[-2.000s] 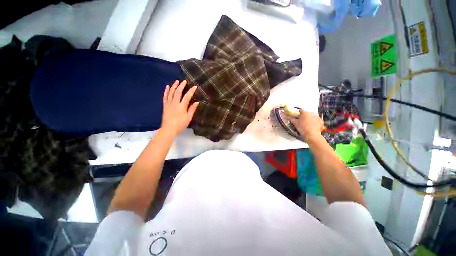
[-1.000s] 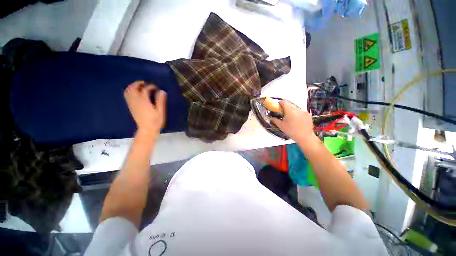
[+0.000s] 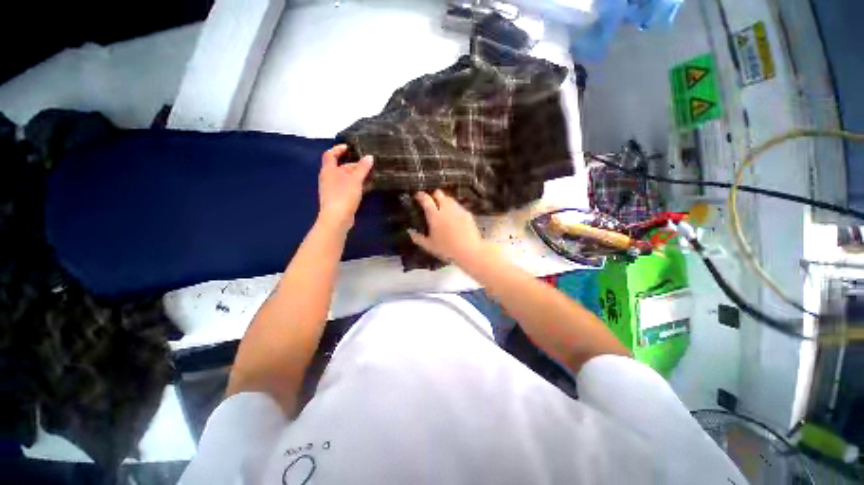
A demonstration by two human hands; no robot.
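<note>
The dark plaid garment (image 3: 474, 123) lies over the right end of the navy padded board (image 3: 199, 208) and spreads onto the white table. My left hand (image 3: 343, 185) pinches the garment's left edge on the board. My right hand (image 3: 443, 227) holds the garment's near part, to the right of my left hand. The steam iron (image 3: 592, 232) rests at the table's right edge with its tan handle free; no hand touches it.
A dark plaid pile (image 3: 85, 350) hangs at the board's left end. A white beam (image 3: 227, 66) crosses behind the board. A black hose (image 3: 739, 289) and a yellow cable run right from the iron. A bright green container (image 3: 654, 313) stands below the table's right edge.
My right hand has let go of the iron, now at the table's right edge, and moved left onto the garment. My left hand has taken the garment's edge. The garment has been shifted and spread differently.
</note>
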